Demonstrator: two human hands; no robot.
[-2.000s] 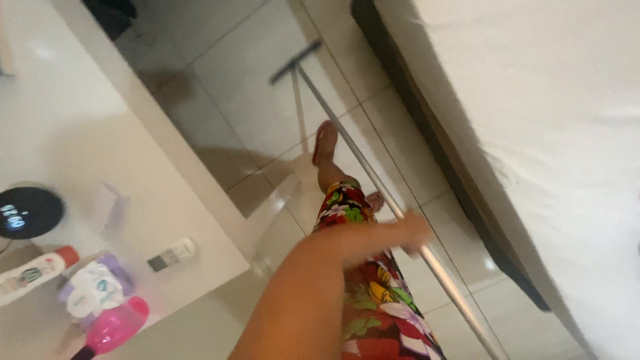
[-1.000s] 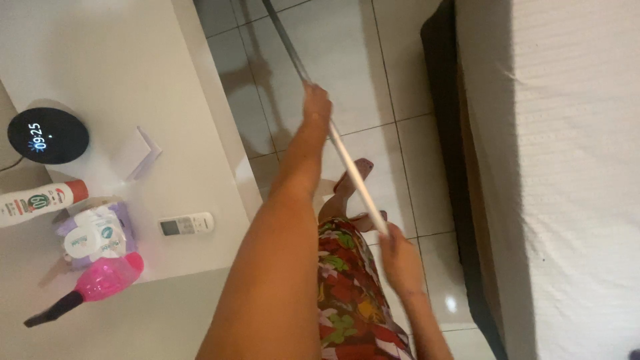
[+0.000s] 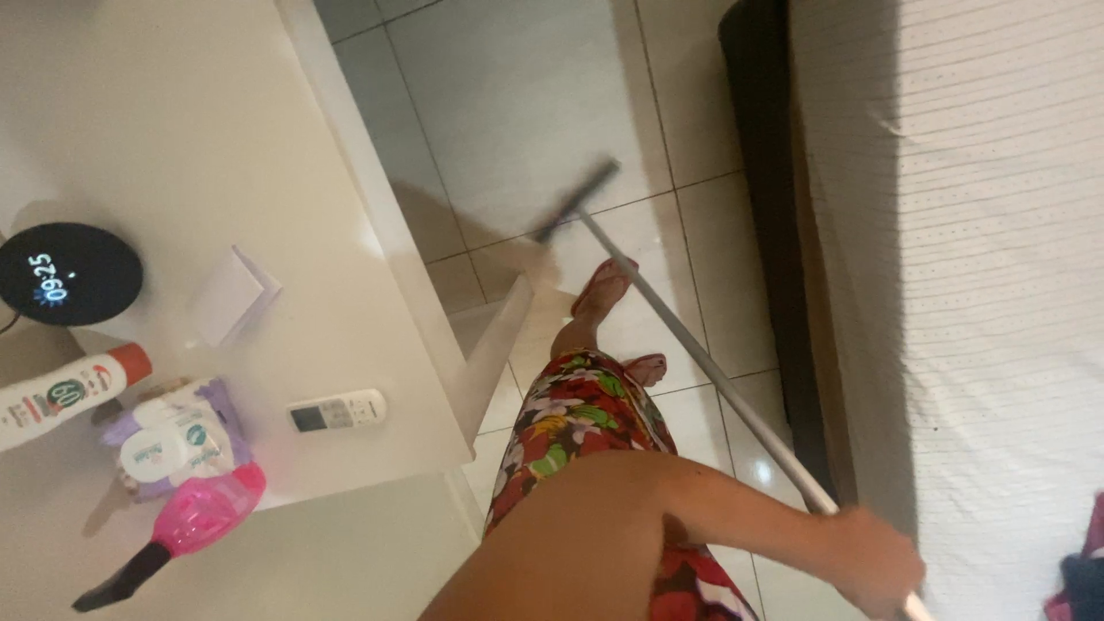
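Observation:
My left hand (image 3: 871, 561) is closed around the pale metal pole (image 3: 720, 379) of a T-shaped floor tool, near the lower right. The pole slants up and left to a narrow dark crosswise head (image 3: 578, 200) at the tiled floor (image 3: 517, 112). That head is blurred; whether it is a squeegee or a narrow broom, I cannot tell. It lies just beyond my sandalled foot (image 3: 604, 285). My left forearm crosses in front of my flowered garment (image 3: 569, 414). My right hand is out of view.
At left, a white tabletop (image 3: 198, 138) holds a round clock display (image 3: 73, 274), folded paper (image 3: 233, 297), a remote control (image 3: 336, 410), a tube (image 3: 73, 395), a wipes pack (image 3: 177, 440) and a pink hairbrush (image 3: 207, 513). A bed (image 3: 1000, 285) borders the floor at right.
My left hand has moved from farther up the frame to the lower right, still on the pole. My right hand, on the pole a second ago, has left view. The tool's head is visible again.

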